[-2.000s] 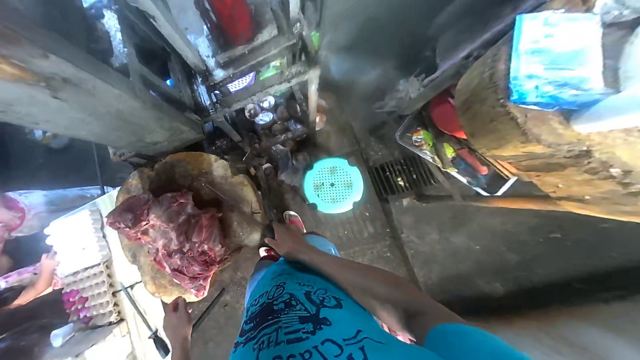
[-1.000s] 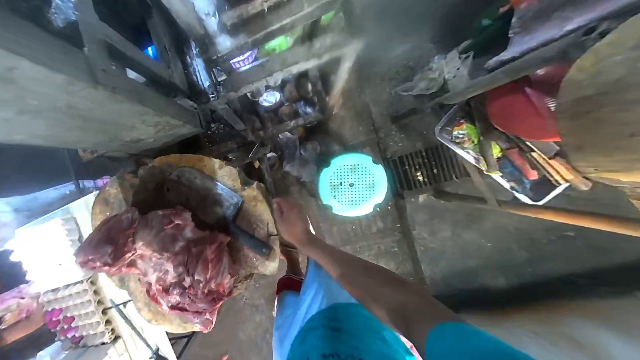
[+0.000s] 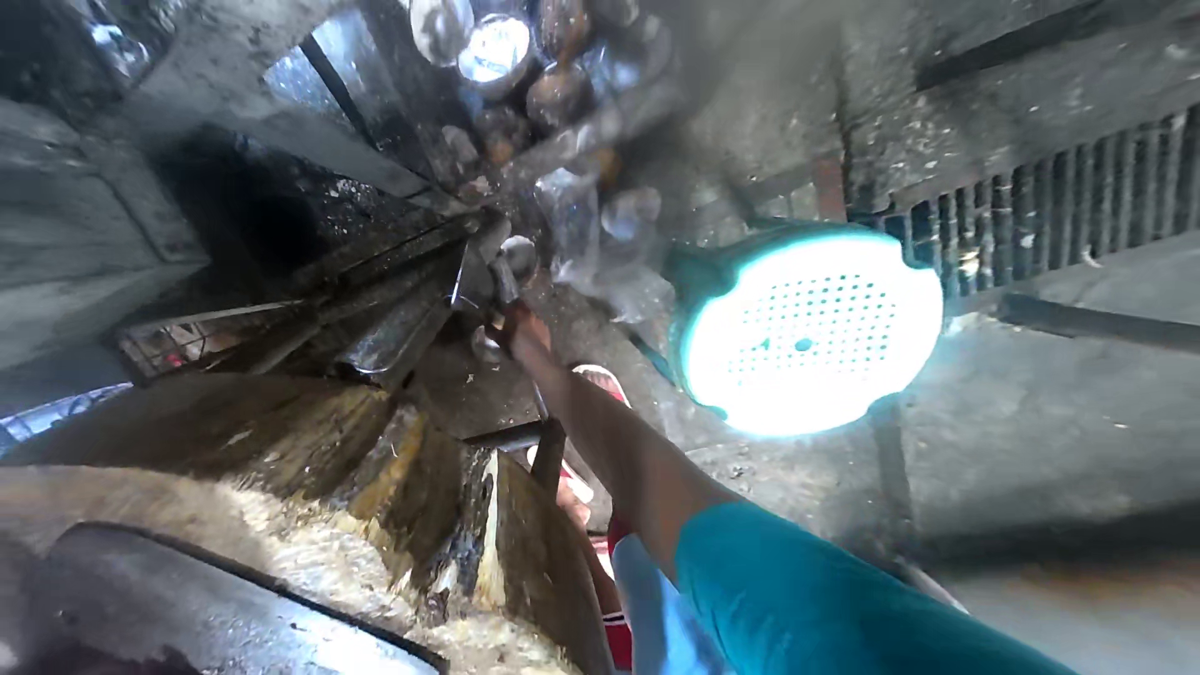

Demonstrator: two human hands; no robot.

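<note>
My right hand (image 3: 525,330) reaches down beside the wooden chopping block (image 3: 525,553), its fingers around what looks like the handle of a tool; blur hides the tool's kind. My left hand is out of the picture. On top of the block, at the lower left, lies a cleaver with a wide metal blade (image 3: 225,600). A dark bit of meat (image 3: 122,661) shows at the bottom left edge. To the right of my forearm stands a turquoise plastic stool (image 3: 816,333) with a perforated seat.
Bottles and jars (image 3: 558,94) crowd the floor at the top centre. A slatted floor grate (image 3: 1059,197) lies at the right, beyond the stool. Weathered timber framing (image 3: 356,159) stands at the upper left. My feet in sandals (image 3: 600,382) are beneath my forearm.
The view has moved down close to the block's side. My right hand has reached lower, among the things beside the block. The cleaver lay on the block one second ago too.
</note>
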